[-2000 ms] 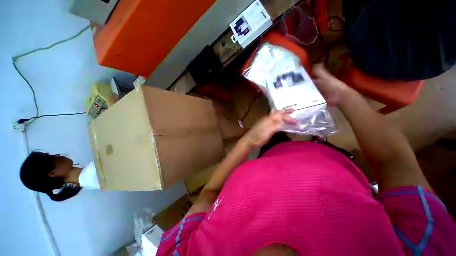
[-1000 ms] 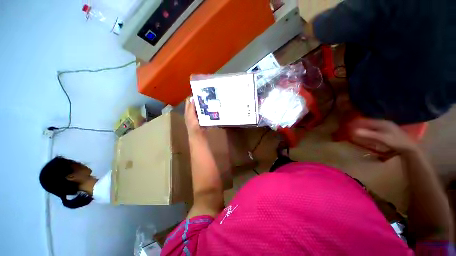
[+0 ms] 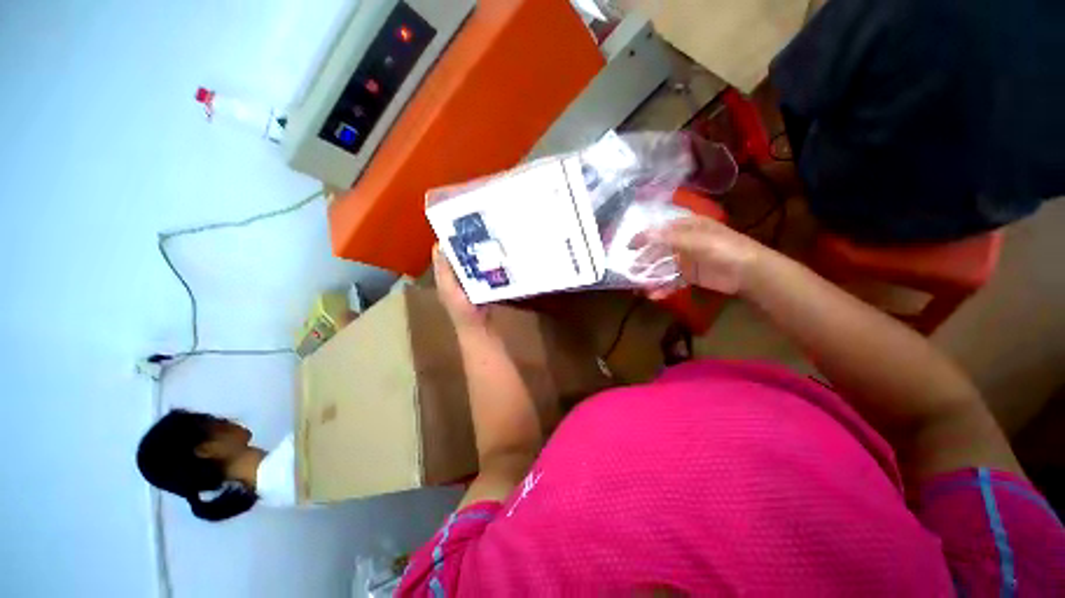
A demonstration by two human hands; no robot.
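A white retail box (image 3: 531, 234) with a dark product picture is tilted above the floor, with clear film around it. My left hand (image 3: 458, 286) holds its left end from below. Loose, crinkled clear film (image 3: 654, 175) spreads from the box's right end over a red-orange stool (image 3: 701, 306). My right hand (image 3: 701, 255) has its fingers on the shiny film beside the box. Where the box's film ends and the film on the stool begins is hard to tell.
An orange machine housing (image 3: 467, 129) with a grey control panel (image 3: 380, 88) stands ahead. A large brown carton (image 3: 362, 403) is at left, with a person (image 3: 204, 461) behind it. A dark-clothed person (image 3: 923, 117) is at right beside a red-orange stool (image 3: 911, 263).
My right hand has moved left from beside the right stool onto the film. The box, still in my left hand, has tilted slightly. The view has shifted.
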